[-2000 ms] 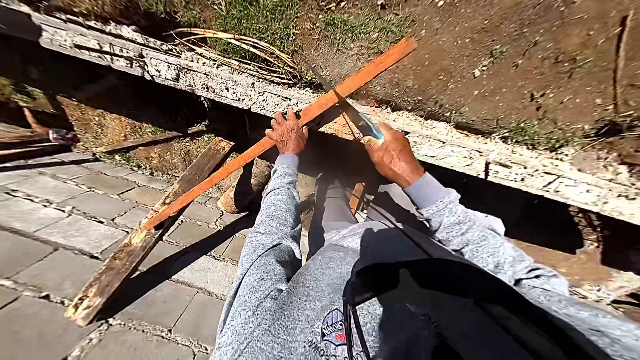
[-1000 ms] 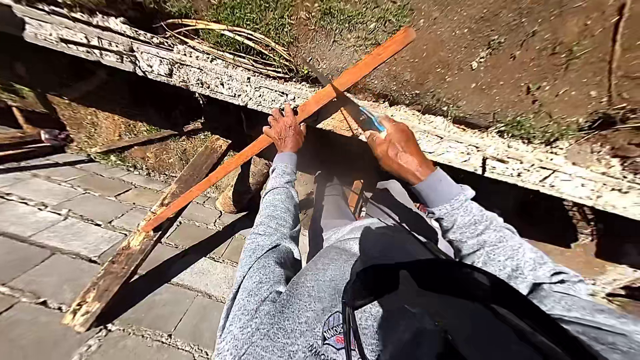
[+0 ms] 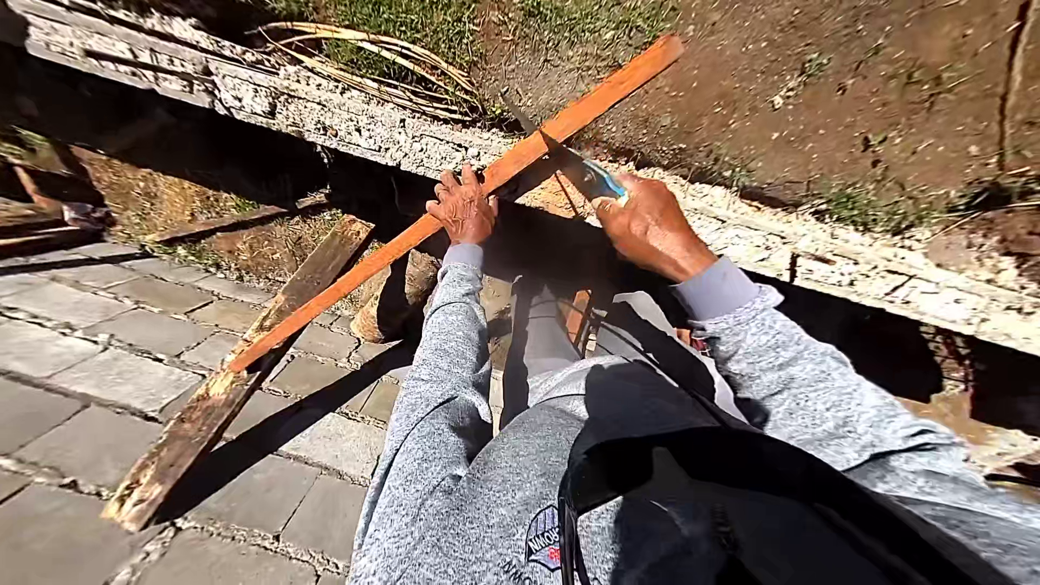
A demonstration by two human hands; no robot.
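Observation:
A long reddish-brown wooden batten (image 3: 357,276) runs diagonally over the rough top of a low wall. My left hand (image 3: 465,206) presses on the batten just short of the wall, its fingers spread over the wood and the thumb side toward the saw. In my right hand (image 3: 650,223) is the blue handle of a handsaw (image 3: 578,172), whose blade crosses the batten beyond my left hand, its tip over the far side. The batten's lower end overlaps a weathered plank (image 3: 187,431) above the pavers.
The rough masonry wall (image 3: 853,268) crosses the view, with dark gaps below it. Curved dry canes (image 3: 382,53) lie beside grass behind it. A log piece (image 3: 394,301) stands near my left forearm, and grey pavers (image 3: 122,370) cover the lower left.
The saw and my right hand have shifted slightly along the blade's line. My left hand stays on the batten, which keeps its place.

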